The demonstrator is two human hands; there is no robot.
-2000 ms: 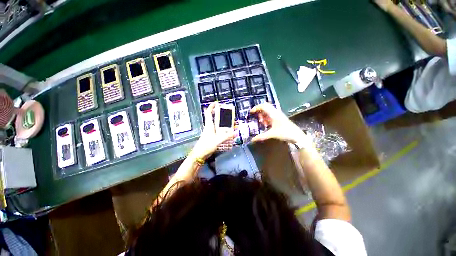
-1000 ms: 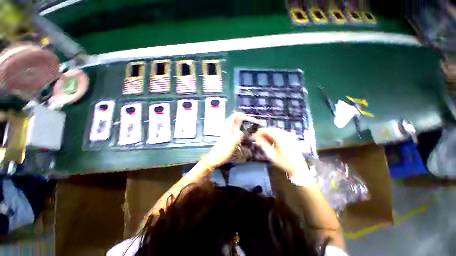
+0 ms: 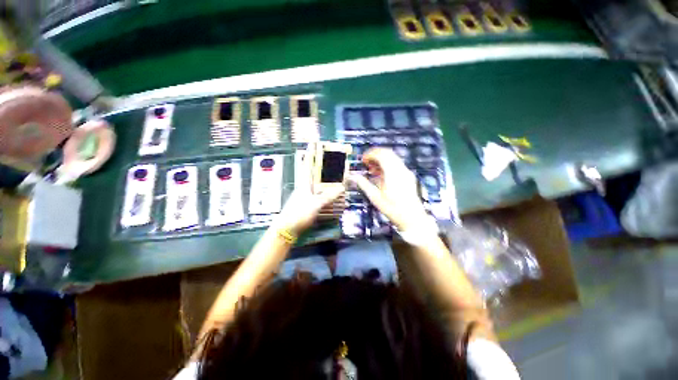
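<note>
My left hand [image 3: 306, 206] holds a pale gold keypad phone [image 3: 332, 168] upright, its dark screen facing up, over the near left edge of the lens tray [image 3: 448, 194]. My right hand [image 3: 390, 185] is beside the phone's right side, fingers bent close to its edge; whether they hold anything is too blurred to tell. The clear phone tray [image 3: 195, 158] lies to the left. Its back row shows one phone back [image 3: 156, 129] at the left, a gap, then three phones face up [image 3: 264, 120]. Its front row holds several phone backs [image 3: 224, 191].
A white scrap [image 3: 496, 159] and yellow liner bits [image 3: 517, 147] lie right of the lens tray. Another phone tray [image 3: 467, 24] is on the conveyor. A pink fan [image 3: 33, 122] stands left. Clear film [image 3: 494, 261] fills the right carton [image 3: 546, 245].
A face-down phone back now lies at the phone tray's back left, and one face-up phone has left that row. My left hand now holds a phone with its screen showing, where a dark, blurred item was.
</note>
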